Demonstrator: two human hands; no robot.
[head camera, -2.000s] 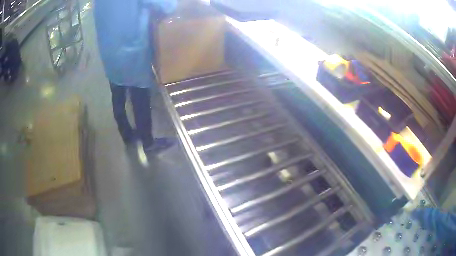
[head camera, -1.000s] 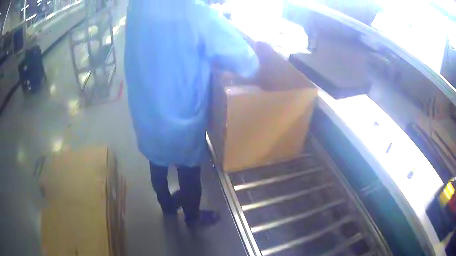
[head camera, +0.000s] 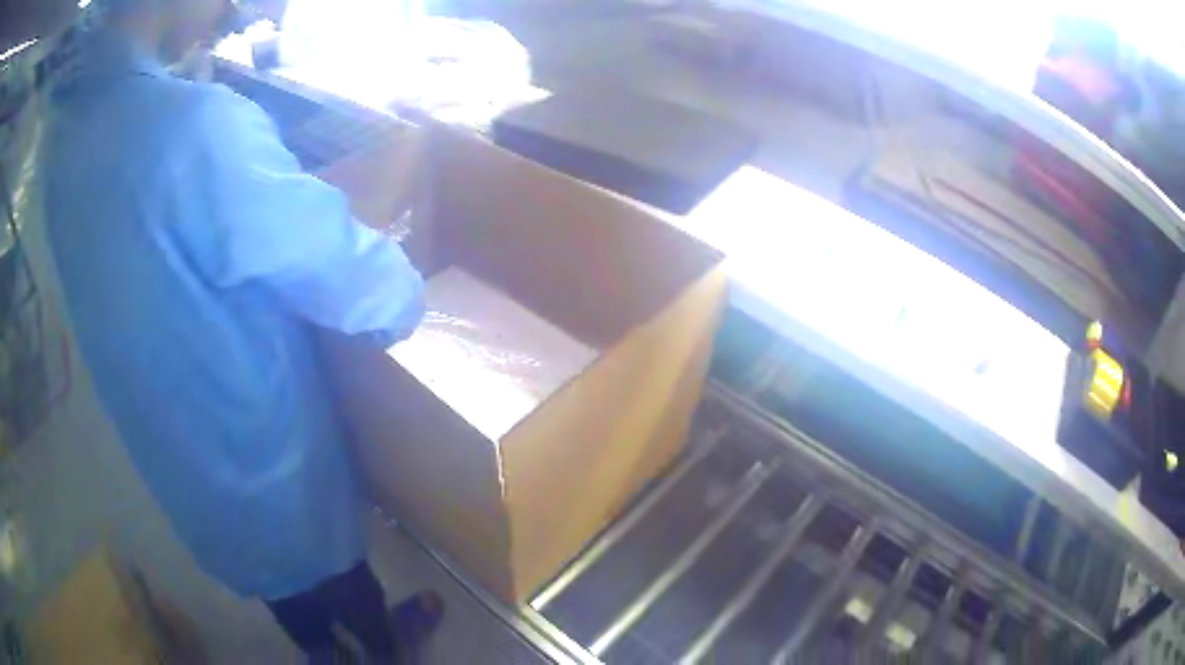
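A large open-topped brown carton (head camera: 611, 442) stands on the roller conveyor in front of me. Inside it lies a flat whitish slab (head camera: 487, 344) with shiny clear film on it. A person in a blue smock (head camera: 221, 299) stands at the carton's left side with an arm reaching in over its wall; that person's hand is hidden inside. Neither of my hands is in the picture.
The roller conveyor (head camera: 728, 552) runs toward the lower right. A long white shelf (head camera: 897, 312) runs beside it, with a dark flat slab (head camera: 624, 143) and a black bin (head camera: 1105, 435) holding yellow tape. Flattened cartons (head camera: 98, 611) show at the lower left.
The view has swung right and come closer to the carton, so its inside now shows. The person in blue and the flattened cartons have shifted left in the picture.
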